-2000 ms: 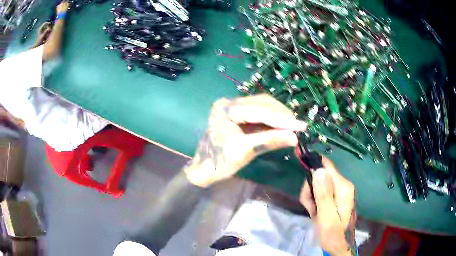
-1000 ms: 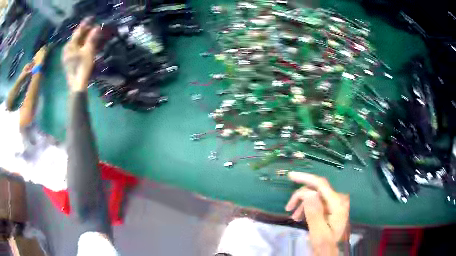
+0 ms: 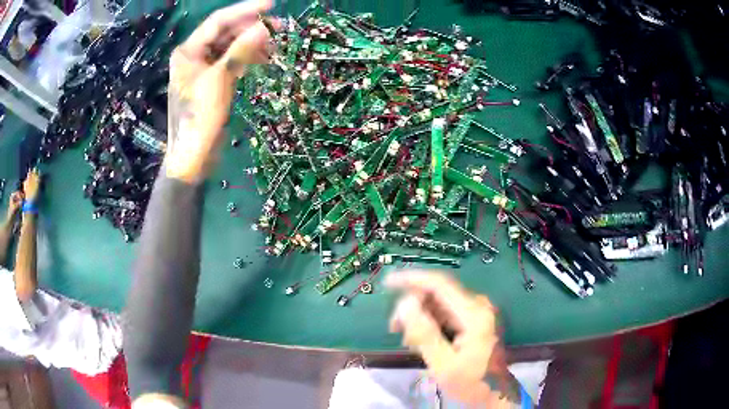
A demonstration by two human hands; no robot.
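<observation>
My left hand [image 3: 208,92], above a dark grey sleeve, is raised at the upper left, over the left edge of the heap of green circuit boards [image 3: 437,156]. Its fingers are curled together; whether they hold anything is unclear. My right hand [image 3: 454,331] is low at the centre, near the table's front edge, with loosely bent fingers and nothing visible in it. The boards have thin red and black wires with pale ends. One board [image 3: 340,275] lies at the heap's front edge, just beyond my right hand.
Black housings are heaped at the left [image 3: 120,180]. More black pieces, some with green strips or bright faces, lie at the right [image 3: 631,244]. Another person's forearm [image 3: 26,248] with a blue wristband reaches onto the green table [image 3: 264,319] at far left. Red stools [image 3: 104,385] stand below.
Two seconds ago both hands were together at a black piece with red wires. They then moved apart; my left hand went to the left heap and now overlaps the green heap. The view has shifted rightward.
</observation>
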